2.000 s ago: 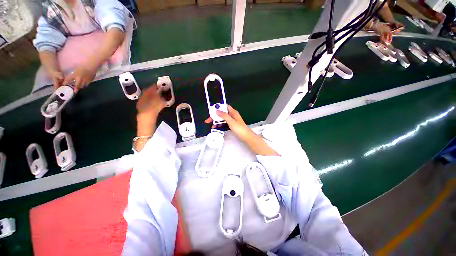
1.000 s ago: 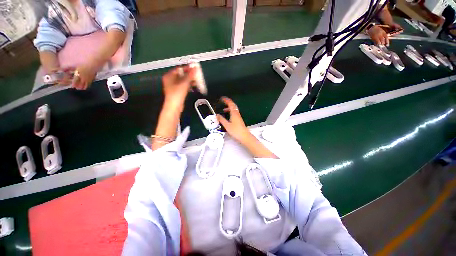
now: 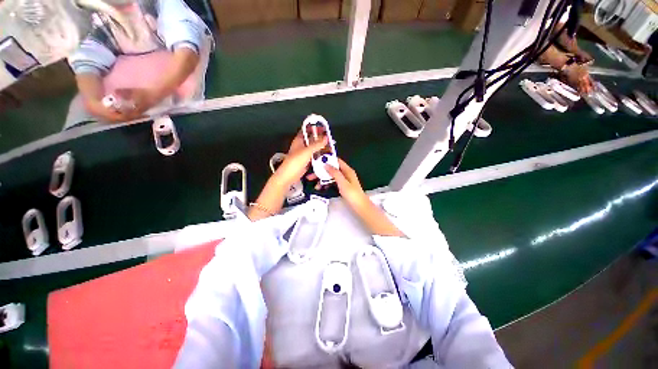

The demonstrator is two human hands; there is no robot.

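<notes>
A white loop-shaped housing (image 3: 325, 167) is held upright over the green conveyor belt. My right hand (image 3: 346, 185) grips its solid lower end, which has a dark round spot. My left hand (image 3: 303, 148) is at the upper part of its loop, fingers partly behind the frame; whether it grips is unclear. Another housing (image 3: 233, 189) lies on the belt left of my left forearm, and one more is partly hidden behind that forearm. Three housings lie on the white cloth (image 3: 288, 321), one (image 3: 333, 306) in the middle and one (image 3: 379, 290) to its right.
A red-pink foam sheet (image 3: 123, 310) lies left of the cloth. A slanted white upright (image 3: 451, 108) with black cables (image 3: 480, 79) stands right of my hands. More housings lie along the belt (image 3: 195, 144). A person (image 3: 137, 65) sits across it; another person's hand (image 3: 575, 74) is far right.
My left hand has moved right and down from over the belt to the housing at my right hand. My right hand has closed on a raised housing. Another housing now shows left of my left forearm.
</notes>
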